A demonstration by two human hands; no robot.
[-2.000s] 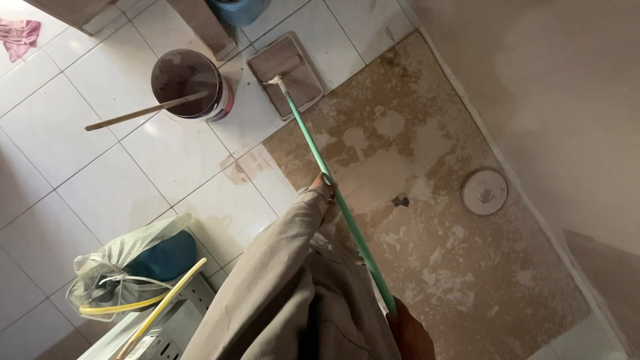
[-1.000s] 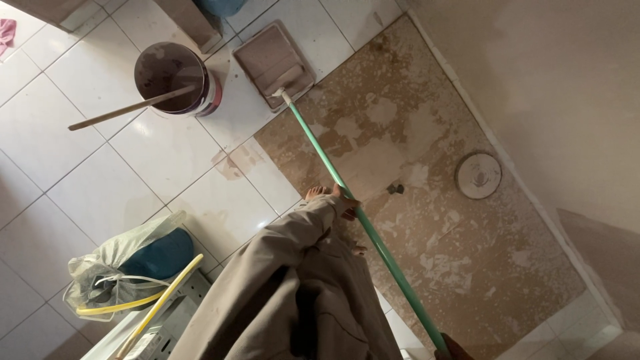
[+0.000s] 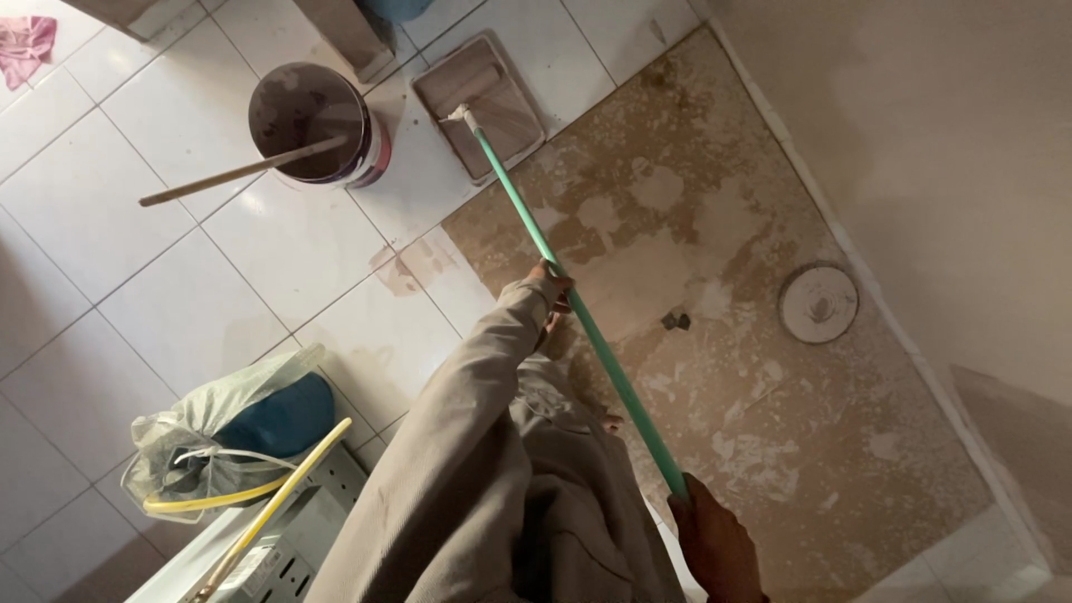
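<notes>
A long green pole [image 3: 607, 360] runs from the lower right up to a paint roller frame, whose roller [image 3: 473, 92] lies in a shallow paint tray [image 3: 534, 138] coated with brownish paint. My left hand [image 3: 554, 285] is closed around the middle of the pole, its wrist in a beige sleeve. Near the pole's lower end, my right hand [image 3: 716, 540] grips it. Left of the tray stands a bucket [image 3: 377, 155] with brownish paint inside, and a wooden stick [image 3: 222, 177] leans out over its rim.
A paint-spotted brown sheet [image 3: 754, 402] covers the floor beside the wall [image 3: 938, 167], with a round lid [image 3: 819, 303] on it. At lower left are a plastic bag [image 3: 201, 419], a yellow hose [image 3: 285, 494] and a metal appliance [image 3: 310, 519]. A pink cloth [image 3: 25, 46] lies upper left.
The roller has moved within the tray, from its near end a second ago toward its far end. My right hand, at the bottom edge before, now shows more fully.
</notes>
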